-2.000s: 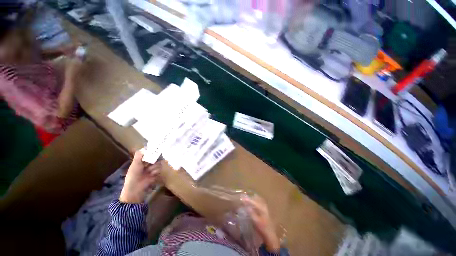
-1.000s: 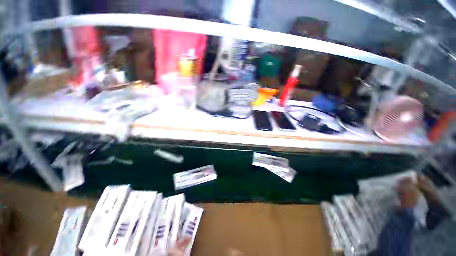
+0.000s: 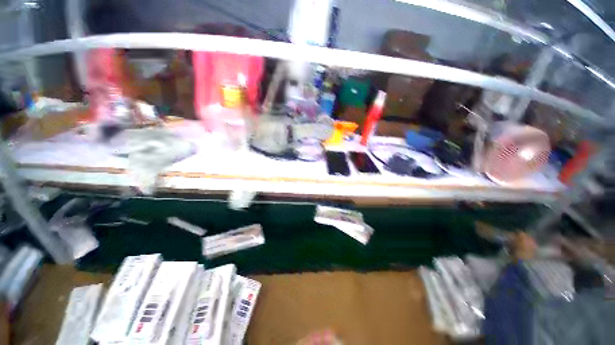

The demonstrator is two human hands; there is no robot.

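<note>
Slim white boxes with black barcode print (image 3: 162, 303) lie side by side in a fanned row on the brown cardboard sheet (image 3: 364, 303) at the lower left. Only blurred fingertips show at the bottom edge, right of these boxes. They seem to belong to my right hand (image 3: 320, 337); the rest is cut off, so its hold cannot be told. My left hand is out of the picture.
Loose boxes (image 3: 232, 241) lie on the dark green belt (image 3: 290, 236). Beyond is a white shelf (image 3: 283, 176) with two dark phones, a red-capped bottle and a pink fan (image 3: 518, 153). At right, another person's blue sleeve (image 3: 509, 303) is beside bagged boxes (image 3: 455, 296).
The view has swung up and right since the first frame, away from the plastic bag. Fingers seen at the row of boxes one second ago no longer show. The person's arm at right has shifted left.
</note>
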